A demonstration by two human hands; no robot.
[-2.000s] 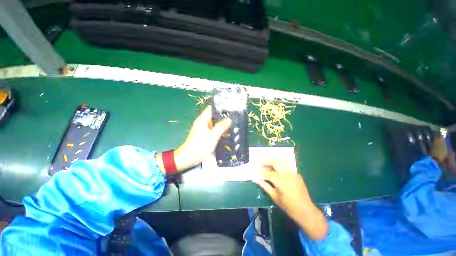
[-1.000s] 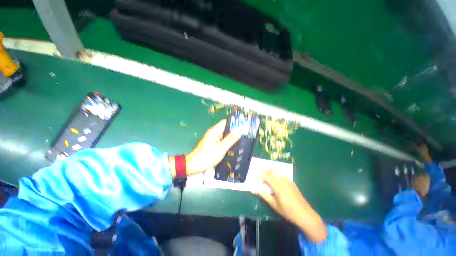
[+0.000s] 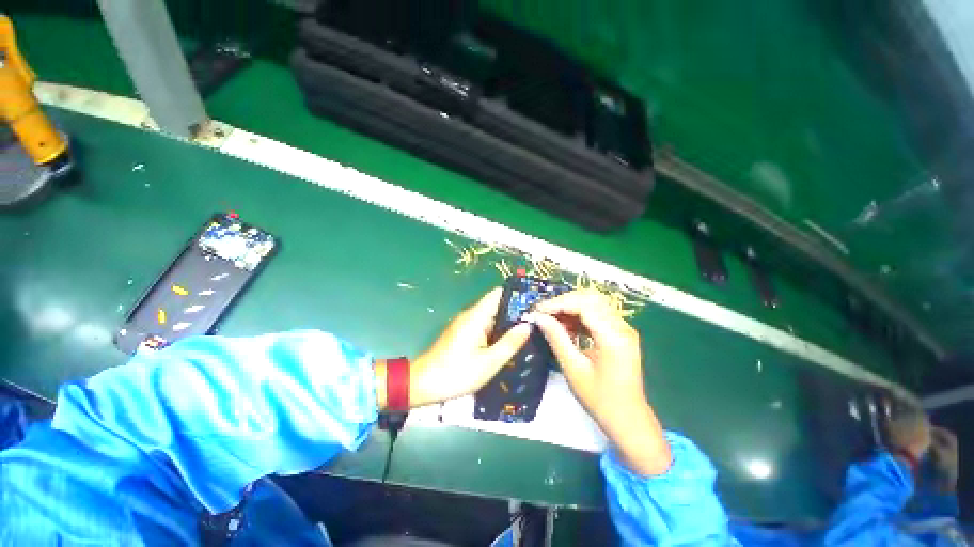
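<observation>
A phone mid-frame assembly (image 3: 511,374) lies over the white sheet (image 3: 566,415), its blue-silver board end towards the rail. My left hand (image 3: 466,347) grips its left side, thumb on the upper part. My right hand (image 3: 600,358) is at the board end, thumb and index finger pinched together on the phone; whether a small part is between the fingertips is hidden. The cable pile (image 3: 619,299), cream-yellow strands, is partly covered by my right hand. A second phone assembly (image 3: 199,284) lies at the left.
Black foam trays (image 3: 470,118) stand on the green belt behind the white-edged rail (image 3: 352,189). A grey post (image 3: 158,69) rises at the upper left. A yellow tool (image 3: 30,107) rests at the left edge. A neighbour's hands (image 3: 910,433) and blue sleeves show at the right.
My right hand has moved from the white sheet up to the phone's board end. My left hand still holds the phone. The camera view has shifted, showing more of the yellow tool.
</observation>
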